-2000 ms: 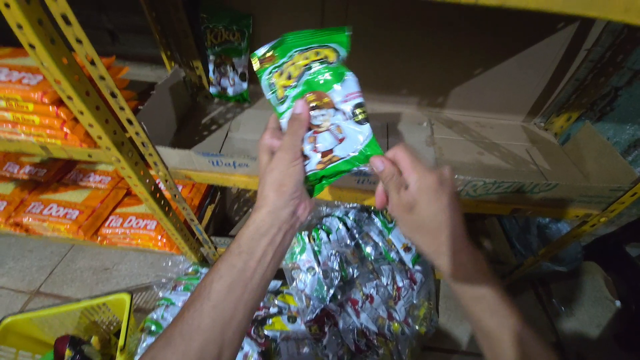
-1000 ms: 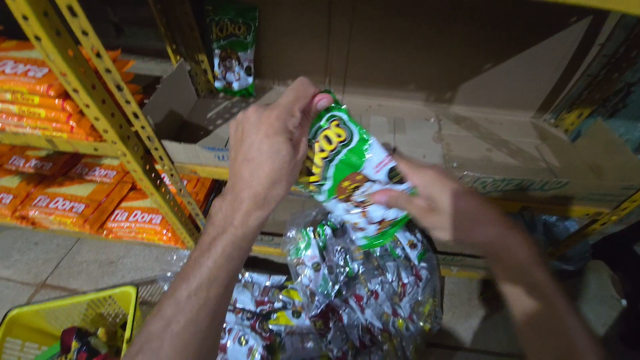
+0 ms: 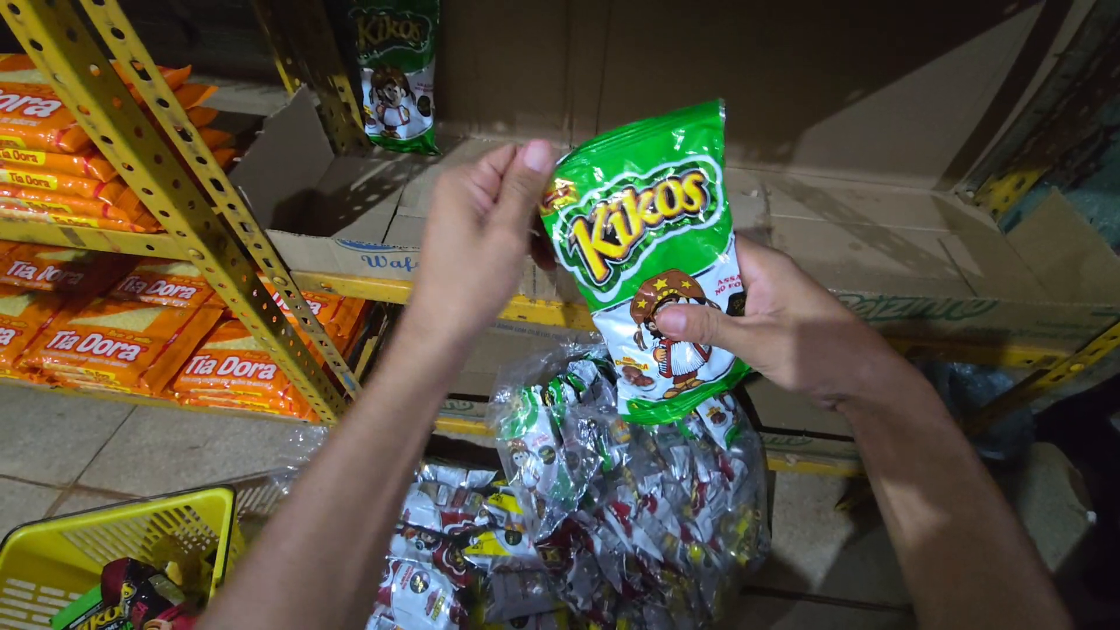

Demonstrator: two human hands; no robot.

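A green and white Kikos snack bag (image 3: 647, 262) is held upright, slightly tilted, in front of me. My right hand (image 3: 770, 324) grips its lower right side, thumb across the printed figure. The fingers of my left hand (image 3: 499, 201) pinch its upper left edge. Below it lies a large clear plastic sack (image 3: 630, 507) full of small snack bags, several green and white, others with red and yellow. Another green Kikos bag (image 3: 395, 79) stands at the back left of the cardboard-lined shelf.
A yellow perforated metal upright (image 3: 175, 201) rises at the left, beside stacked orange Tia Dora packets (image 3: 96, 346). Low cardboard trays (image 3: 962, 306) line the yellow-edged shelf. A yellow plastic basket (image 3: 223, 525) holding snack bags sits on the tiled floor at the lower left.
The held bag has turned more upright and its front now faces me. My left hand was around its left side two seconds ago and now pinches its upper edge; my right hand has stayed on it since one second ago.
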